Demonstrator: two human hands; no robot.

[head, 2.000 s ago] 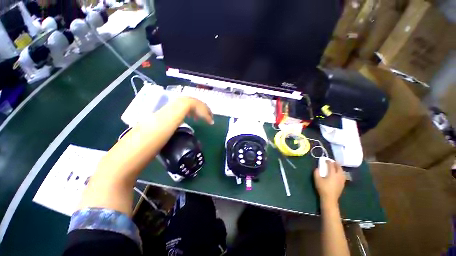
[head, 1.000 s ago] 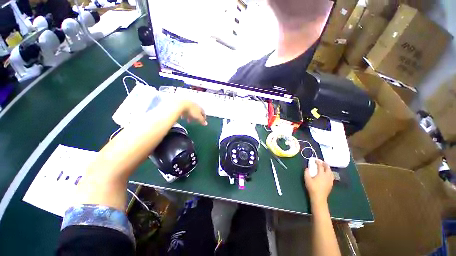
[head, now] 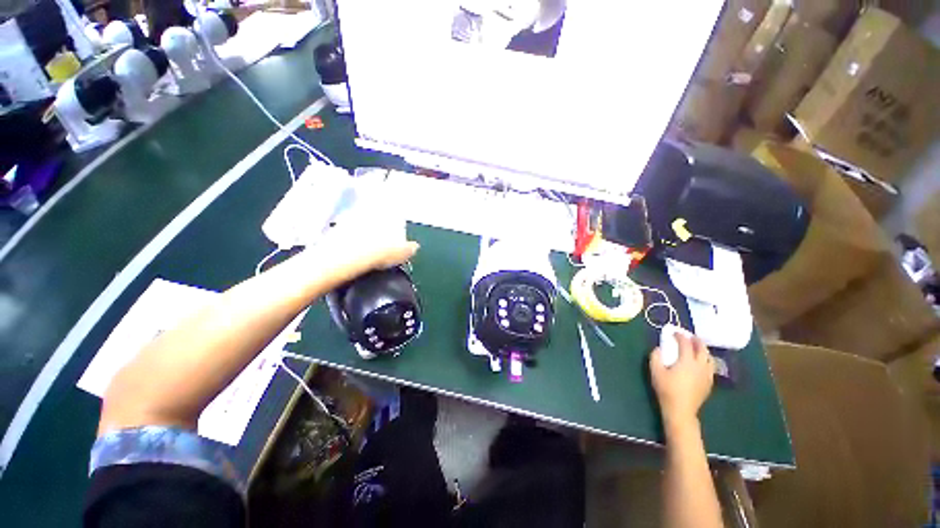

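My right hand (head: 681, 373) rests on the white computer mouse (head: 670, 347) at the bench's right side. My left hand (head: 383, 254) lies over the top of the left security camera (head: 381, 312); its fingers are bunched and partly blurred, and I cannot tell whether they grip the camera. A second security camera (head: 514, 310) stands to the right, its black ball head and ring of LEDs facing me, with a pink tab (head: 516, 366) below the lens. The monitor (head: 536, 103) shows a bright white screen with a small picture at its top.
A yellow tape roll (head: 606, 296) and a thin silvery tool (head: 589, 363) lie left of the mouse. A black rounded device (head: 727, 206) stands behind. White paper sheets (head: 155, 328) lie at left under my forearm. More white cameras (head: 137, 72) stand far left. Cartons (head: 850, 93) are at right.
The monitor has gone from black, to a large picture of a person, to a white screen with a small picture. My left hand has moved down onto the left camera. My right hand stays on the mouse.
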